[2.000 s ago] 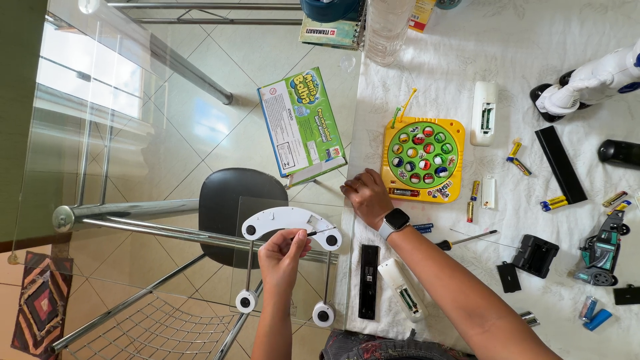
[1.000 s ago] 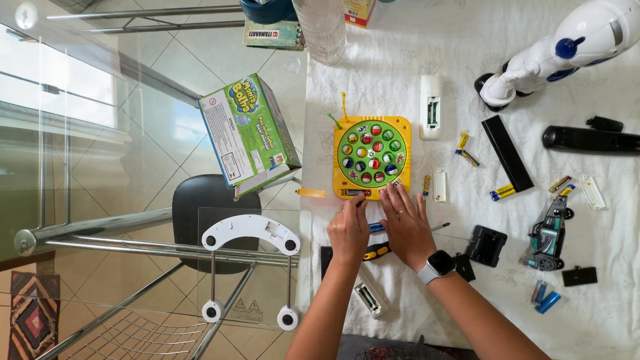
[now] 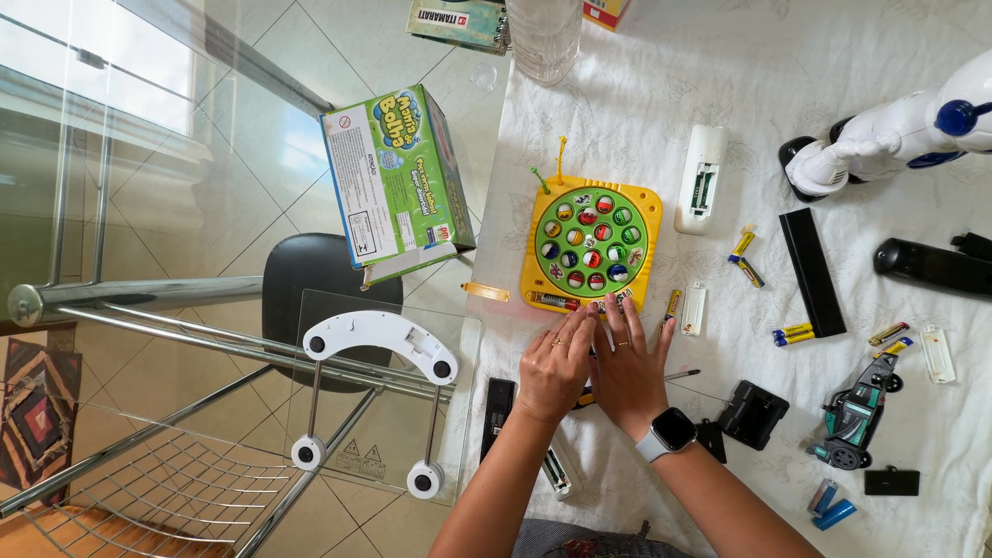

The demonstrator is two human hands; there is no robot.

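My left hand (image 3: 554, 364) rests at the near edge of a yellow toy fishing game (image 3: 656, 232), fingers bent together; whether it holds something is hidden. Beside it, touching at the fingers, my right hand (image 3: 632, 368) lies palm down with fingers spread and fingertips on the game's edge. A red and silver battery (image 3: 556, 301) sits in a slot of the game just above the left fingers. Under and beside the hands a screwdriver shows in part, its shaft (image 3: 682, 374) pointing right. An orange translucent plastic piece (image 3: 486, 291) lies left of the game.
A glass scale with a white curved housing (image 3: 380, 329) lies left. Around stand a green box (image 3: 395, 178), a clear bottle (image 3: 545, 39), a white remote (image 3: 701, 178), a black battery holder (image 3: 753, 415), a toy car (image 3: 856, 415), a white toy robot (image 3: 876, 147) and several loose batteries (image 3: 835, 514).
My left hand has moved right from above the scale, where it held a thin dark tool, to the game's near edge. My right hand has shifted from the game's left corner to beside it.
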